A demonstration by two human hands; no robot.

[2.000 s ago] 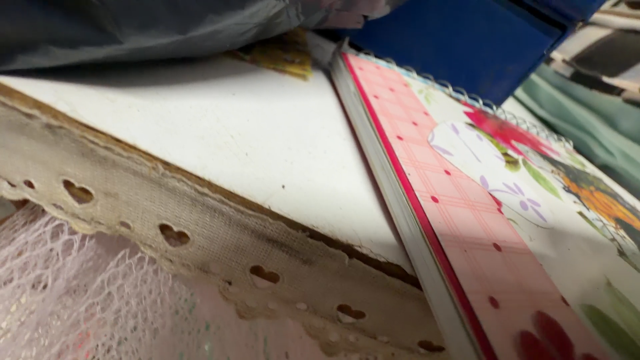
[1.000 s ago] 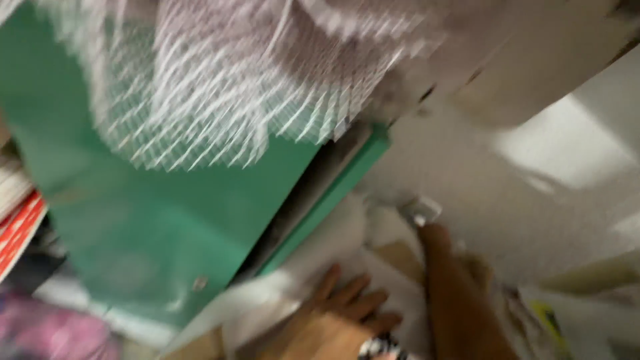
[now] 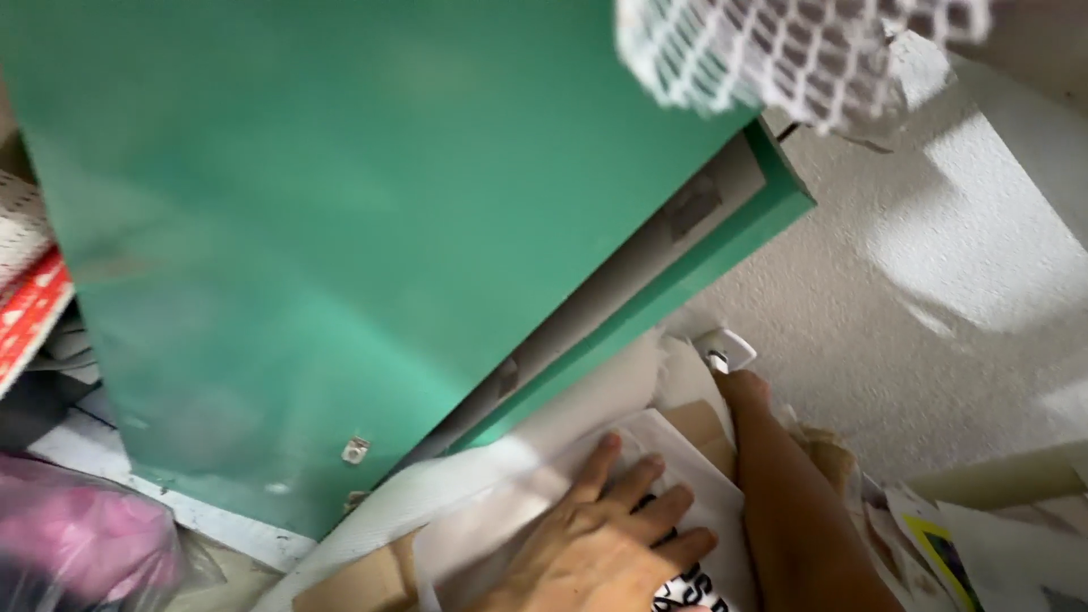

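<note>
My left hand (image 3: pixel 595 535) lies at the bottom centre with its fingers spread, pressed on a whitish plastic bag (image 3: pixel 476 527) that bears dark writing; nothing is in its grasp. My right arm reaches up beside the bag, and my right hand (image 3: pixel 742 389) is at a small white plug-like piece (image 3: pixel 718 361) by a white wall fitting (image 3: pixel 738 344). Most of the right hand's fingers are hidden, so its grip is unclear. Brown cardboard (image 3: pixel 701 429) shows between the bag and my right arm. A large green cabinet or panel (image 3: pixel 382 212) stands above my left hand.
White netted fabric (image 3: pixel 765 59) hangs over the green panel's upper right. A textured pale wall (image 3: pixel 850 297) is at the right. Papers (image 3: pixel 1003 544) and a roll (image 3: pixel 1003 476) lie lower right. A pink thing in clear plastic (image 3: pixel 85 535) and a red patterned item (image 3: pixel 34 306) are at the left.
The view has swung from a spiral notebook on a white surface to the green panel and wall. Both hands, unseen two seconds ago, were in much these places one second ago.
</note>
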